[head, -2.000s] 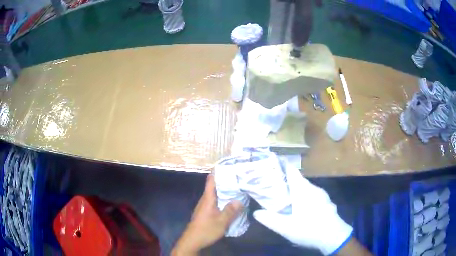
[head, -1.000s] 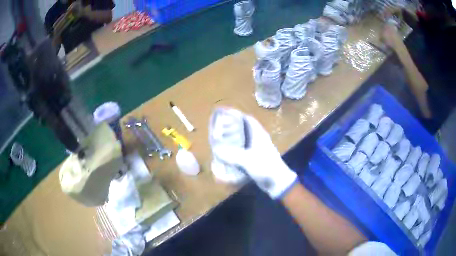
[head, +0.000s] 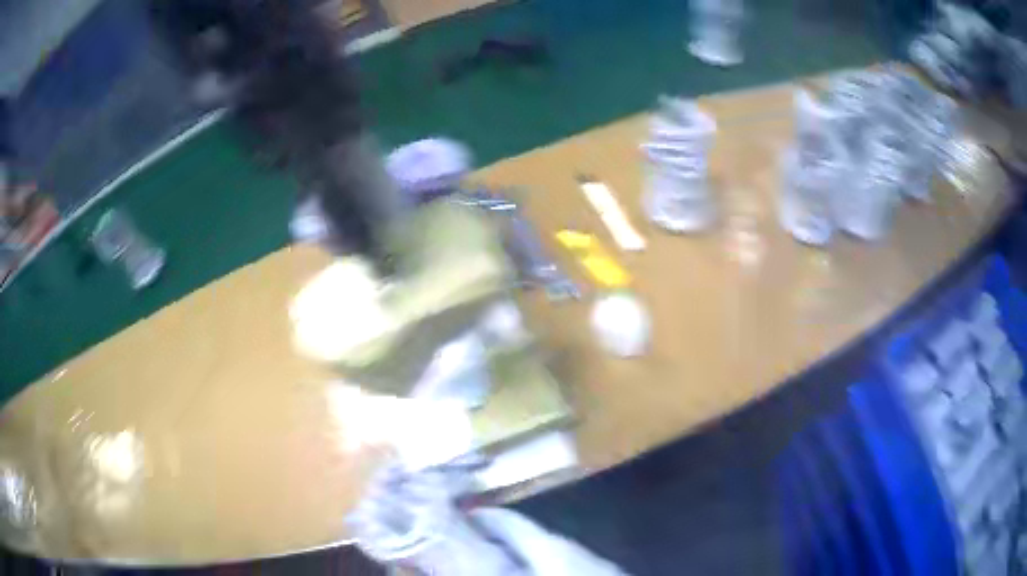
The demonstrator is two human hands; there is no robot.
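A grey-white fabric-covered tubular piece (head: pixel 679 169) stands upright alone on the bench, right of the marker pen. Another grey-white, wrinkled piece (head: pixel 400 515) is at the bench's front edge, below the pressing block (head: pixel 445 264). A blurred white shape (head: pixel 541 546) touches or overlaps its right side and is cut off by the picture's lower edge. It may be my gloved right hand; its fingers and any grip cannot be made out. My left hand is not in view. White cloth (head: pixel 456 366) lies under the block, over the pale lower base (head: pixel 518 399).
A dark clamp (head: pixel 327 146) rises above the block. Wrenches (head: pixel 535 253), a marker pen (head: pixel 614 215), a yellow utility knife (head: pixel 595 259) and a squeeze bottle (head: pixel 621 324) lie right of it. Several tubular pieces (head: pixel 862 158) stand farther right. A blue crate (head: pixel 884 422) is at lower right.
The view has swung back left. The tubular piece my gloved right hand held now stands on the bench, released, near the cluster. That hand has left the spot.
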